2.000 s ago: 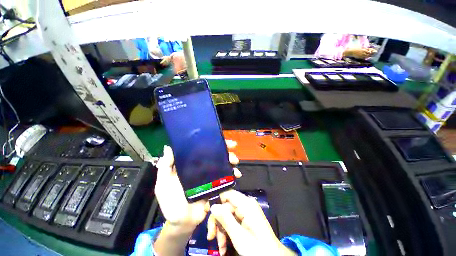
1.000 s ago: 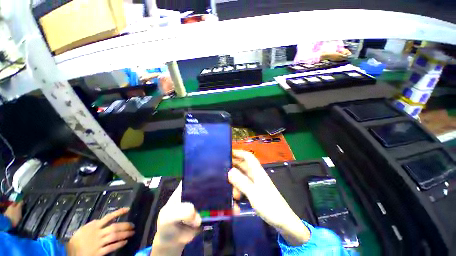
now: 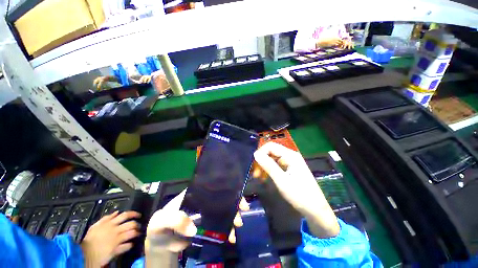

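Note:
A smartphone [image 3: 223,178] is held up over the work tray, its screen dark with small text at the top and green and red patches at the bottom. My left hand [image 3: 170,227] is closed round its lower part, thumb on the front near the green patch. My right hand [image 3: 285,175] is at the phone's upper right edge, fingers bent; whether it touches or pinches anything is unclear. More phones [image 3: 254,235] lie below in the black tray [image 3: 288,222], and another with green rows shows behind my right forearm.
Another person's hand [image 3: 111,235] and blue sleeve rest on the left tray of phone parts. Stacked black trays with phones [image 3: 367,157] stand at right. An orange mat [image 3: 280,138] lies behind. A white post [image 3: 68,131] and shelf [image 3: 230,31] frame the bench.
The phone now tilts right, and its screen is darker. My right hand has left the phone's bottom edge for its upper right side. Another person's hand has come onto the left tray.

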